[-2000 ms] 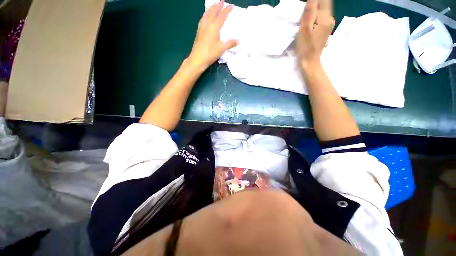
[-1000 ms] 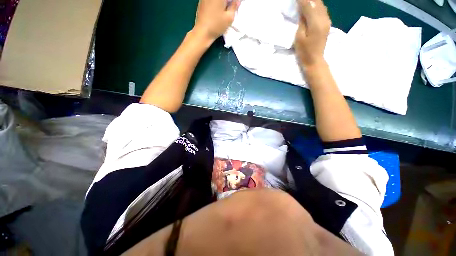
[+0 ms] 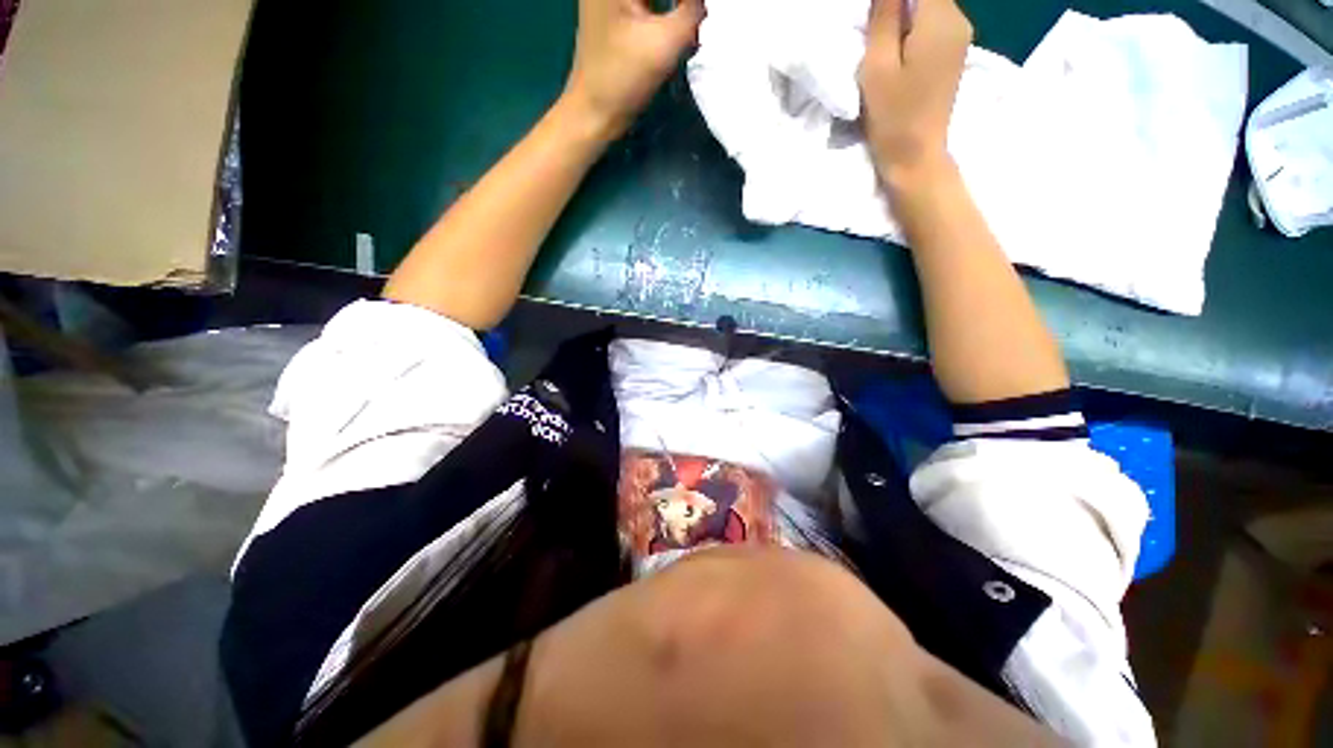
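A creased white cloth [image 3: 1089,161] lies on the dark green table, from the top middle to the right. My left hand [image 3: 632,56] is at the cloth's left edge, cut off by the top of the picture, with its fingers curled and pinched at the cloth's edge. My right hand [image 3: 914,81] is on the cloth's middle part, fingers bent and gripping it near the top edge. The cloth between my hands is bunched, with a fold showing beside my right hand. The fingertips and the cloth's far edge are partly out of view.
A tan cardboard flap [image 3: 117,139] stands at the left on the green table [image 3: 424,132]. A white moulded item [image 3: 1297,154] lies at the far right edge. A blue plastic stool [image 3: 1155,497] is below the table, right of my body. A metal strip curves at the top right.
The cloth between my hands has shifted and bunched up, its lower left part now hanging nearer the table's front. My left hand has turned and its fingers have curled.
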